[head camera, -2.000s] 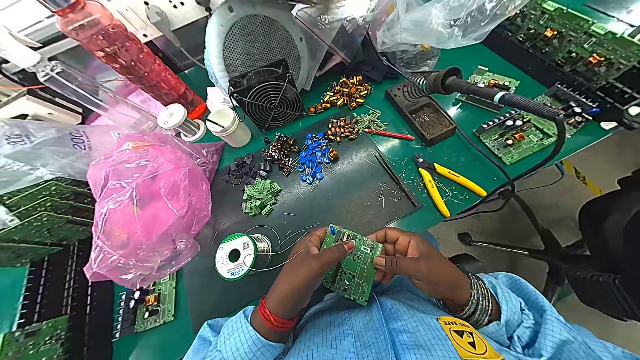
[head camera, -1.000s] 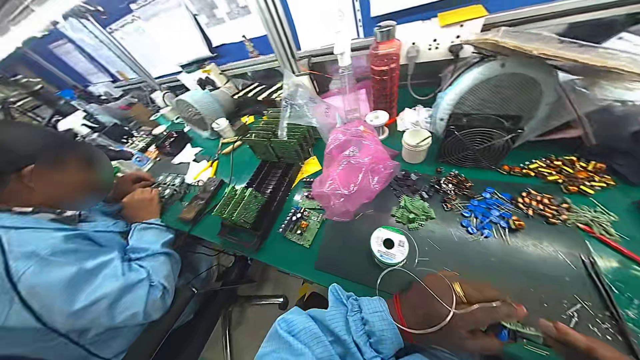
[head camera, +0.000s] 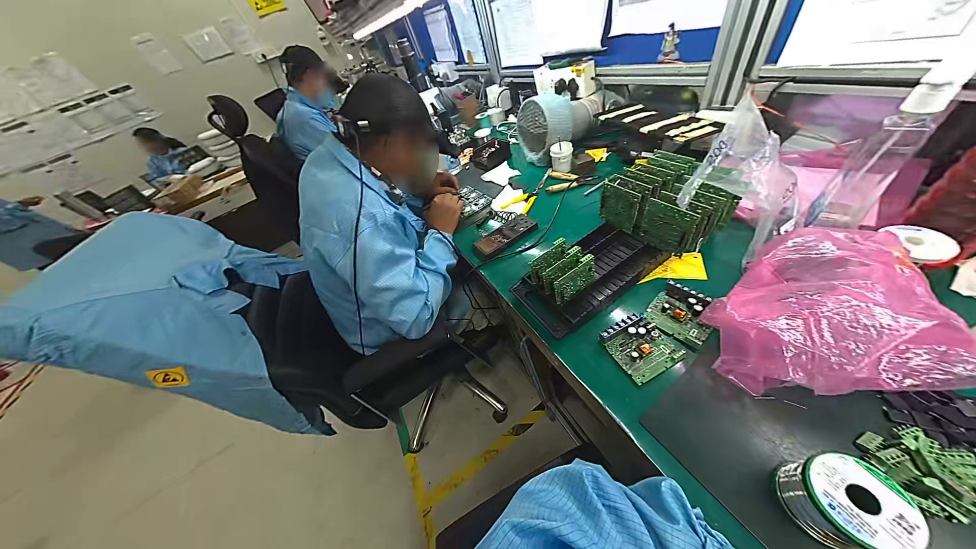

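Note:
Neither of my hands shows in the head view; only my blue sleeve (head camera: 602,511) appears at the bottom edge. To its right a spool of solder wire (head camera: 854,499) stands on the dark mat (head camera: 709,412). Green terminal blocks (head camera: 915,465) lie in a pile behind the spool, with dark parts beside them. A crumpled pink plastic bag (head camera: 839,313) rests at the right. Left of the bag, two populated circuit boards (head camera: 640,347) lie on the green bench. A black rack (head camera: 610,274) holds small upright circuit boards (head camera: 564,271).
Larger green boards (head camera: 663,198) stand upright behind the rack. A co-worker (head camera: 374,229) in a blue coat sits along the bench, hands on a board. Another blue coat (head camera: 130,282) hangs over a black chair. Further people are in the background. A fume extractor duct (head camera: 545,126) stands on the bench.
The view has swung far to the left. My hands, which showed at a green circuit board in the earlier frames, have left the view.

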